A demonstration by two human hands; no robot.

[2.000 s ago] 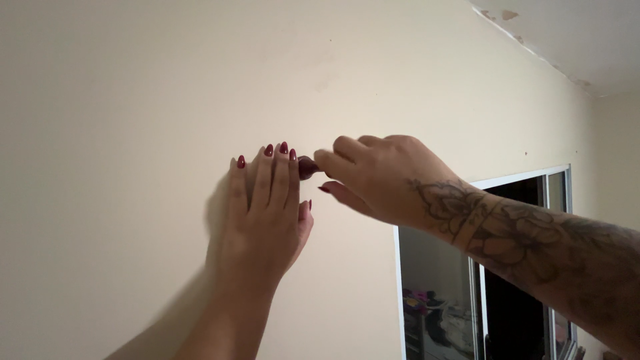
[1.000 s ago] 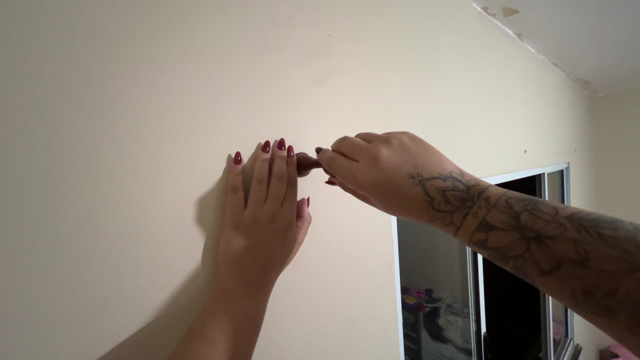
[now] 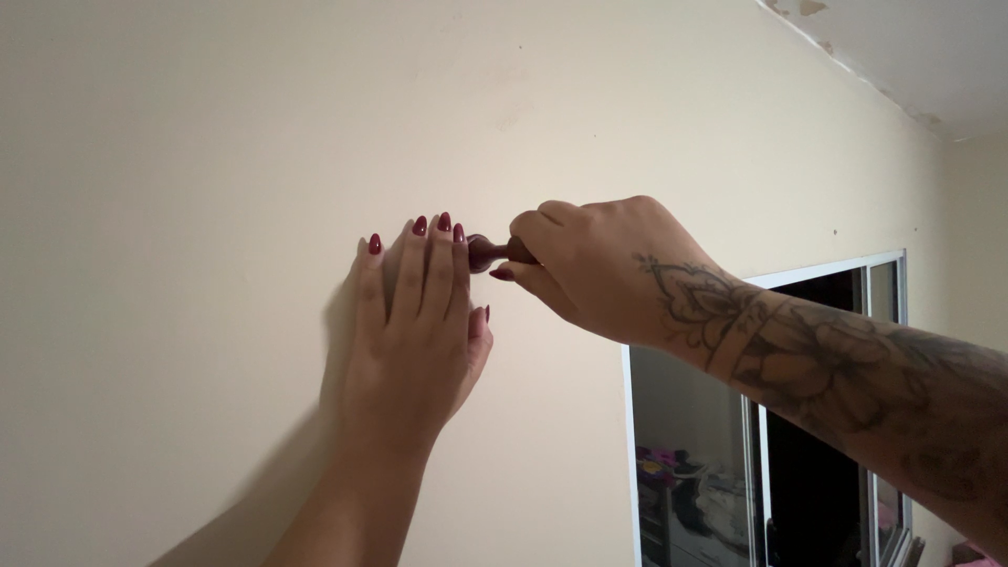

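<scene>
My left hand (image 3: 413, 331) is raised against the cream wall (image 3: 236, 197), fingers pointing up and slightly apart. Beside its index finger a dark reddish-brown turned piece (image 3: 491, 252), with a rounded bulb and a narrow neck, shows between my two hands. My right hand (image 3: 602, 260) grips the right end of this piece in its curled fingers. The left end is hidden behind my left fingers, so whether they hold it cannot be told.
A white-framed sliding window (image 3: 630, 441) lies at the lower right, its glass reflecting piled items. Above, the ceiling (image 3: 937, 63) meets the wall along an edge with peeling paint. Small dark holes mark the wall.
The fingers of my right hand have shifted on the brown piece, and more of its neck and right end shows now than two seconds ago. My left hand remains against the wall.
</scene>
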